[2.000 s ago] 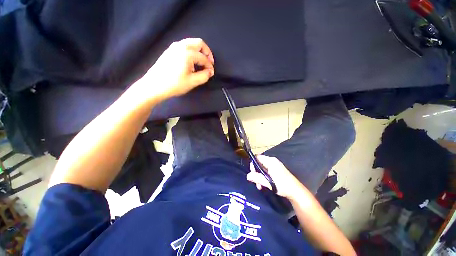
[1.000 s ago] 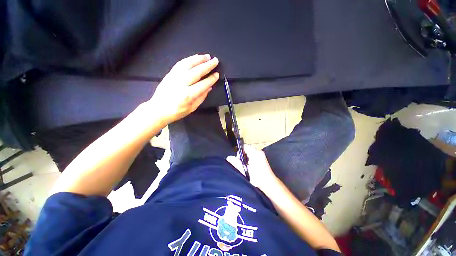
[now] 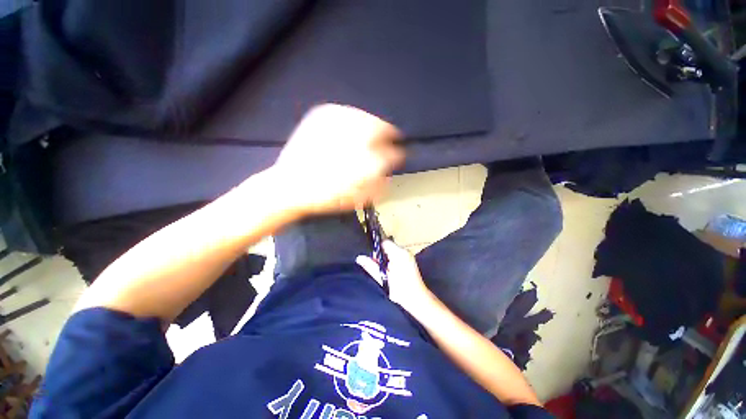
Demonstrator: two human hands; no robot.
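Observation:
The dark garment piece [image 3: 393,74] lies on the dark table cover [image 3: 556,114], its near edge running across in front of me. My left hand [image 3: 339,159] is blurred, over the near edge of the cloth and the table; its fingers are curled and I cannot tell if they hold anything. My right hand [image 3: 401,274] is low in front of my shirt, closed around the tailor's shears [image 3: 375,237]. The shears' blades point up toward the table, and their upper end is hidden behind my left hand.
The steam iron [image 3: 675,53] with its red top stands at the table's right end. Bunched dark cloth [image 3: 106,65] lies at the left. Dark cloth scraps [image 3: 646,270] and clutter are on the pale floor at the right. My legs are under the table edge.
My left hand has moved right and down from the cloth's edge, over the shears' blade end. My right hand and the shears have moved slightly left and down.

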